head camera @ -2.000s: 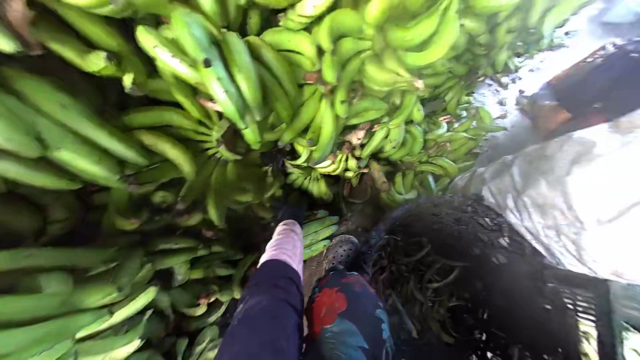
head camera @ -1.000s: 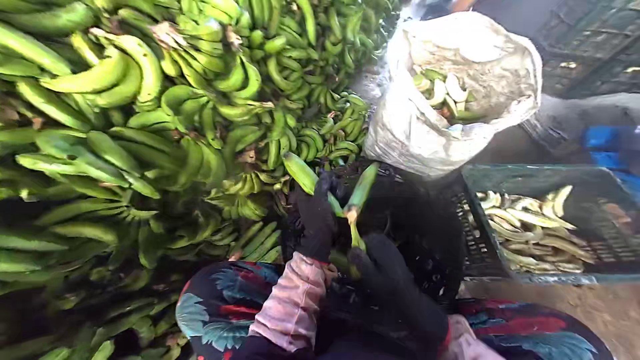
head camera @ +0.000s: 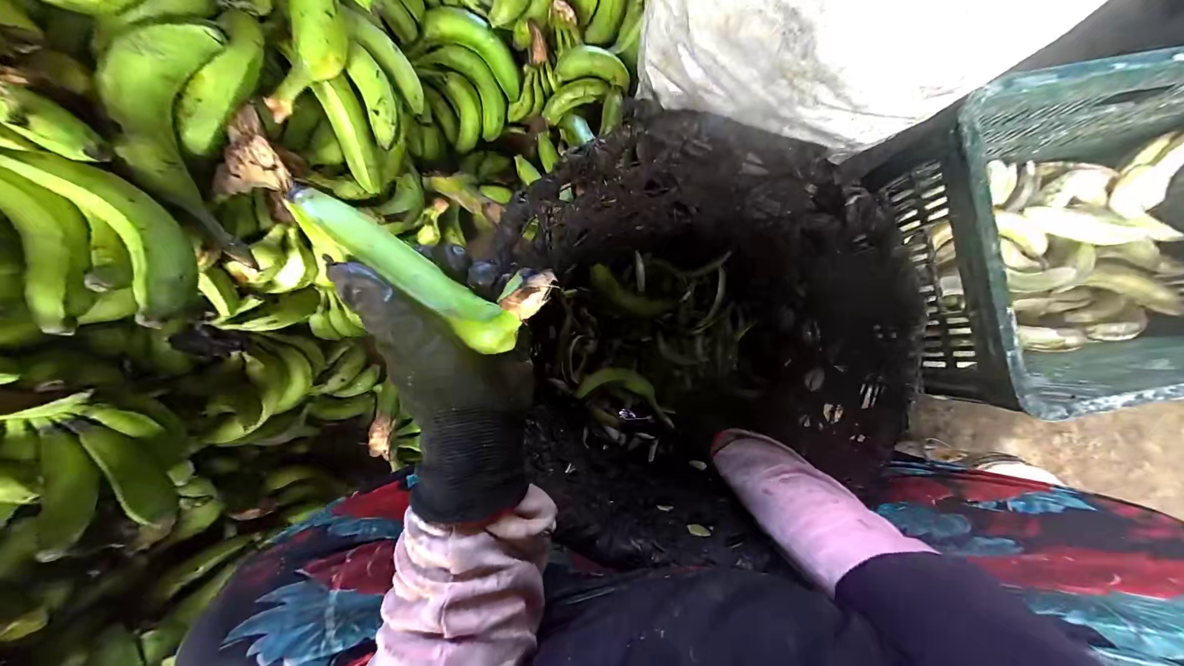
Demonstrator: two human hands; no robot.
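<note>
My left hand (head camera: 444, 361), in a dark glove with a black cuff, holds one green plantain (head camera: 398, 268) over the left rim of a black mesh basket (head camera: 814, 305). The plantain slants up to the left, with its stem end and a dry brown tip toward the basket. My right sleeve (head camera: 786, 499) reaches into the near part of the basket. The dark-gloved right hand blends into the shadow there, so its fingers and anything in them cannot be made out. Peels and green pieces (head camera: 629, 379) lie inside the basket.
Bunches of green plantains (head camera: 351, 102) pile up along the left. A white sack (head camera: 777, 65) stands beyond the basket. At the right, a green plastic crate (head camera: 990, 277) holds peeled plantains (head camera: 1082, 240). My patterned clothing borders the basket's near side.
One second ago both gloved hands were together at green plantains over the basket. Now they are apart, the left holding one plantain, the right low in the basket. The view has shifted.
</note>
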